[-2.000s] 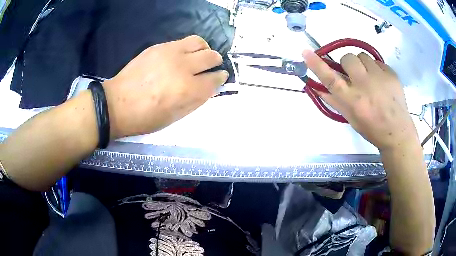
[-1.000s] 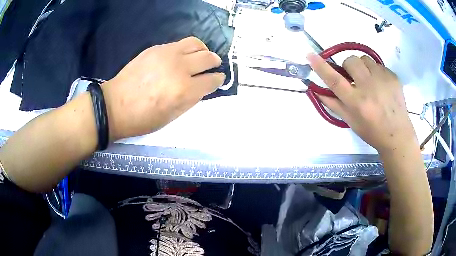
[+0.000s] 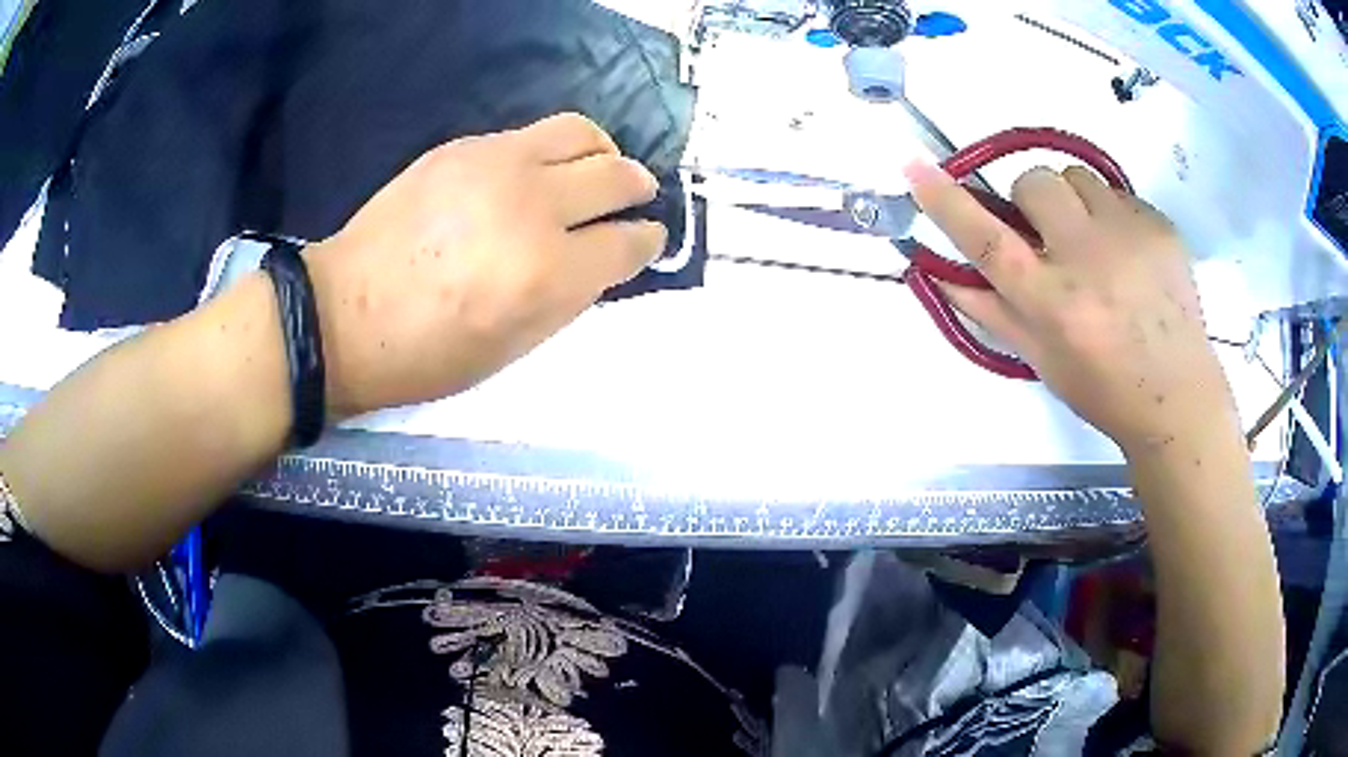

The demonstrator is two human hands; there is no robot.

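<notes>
A dark cut panel [image 3: 370,104] lies on the white table at the left and top centre. My left hand [image 3: 488,252] rests on it, thumb and fingers pinching dark cloth near its right edge; a thin white edge curves beside the fingertips. My right hand [image 3: 1087,281] holds the fabric shears [image 3: 1020,148] by their red loop handles, index finger extended along them. The silver blades point left toward the cloth edge, close to my left fingertips. Whether the tips touch the cloth, I cannot tell.
The round dial [image 3: 875,67] with a pale cap is at top centre. A thin grey stick [image 3: 928,127] lies behind the shears. The white machine head [image 3: 1183,37] is at upper right. The table-edge ruler [image 3: 665,510] runs along the near edge, with grey crumpled fabric [image 3: 946,651] below.
A dark cloth corner now shows below my left fingertips, where a separate thin dark sliver lay two seconds ago. The shears have shifted very slightly. My left hand has barely moved.
</notes>
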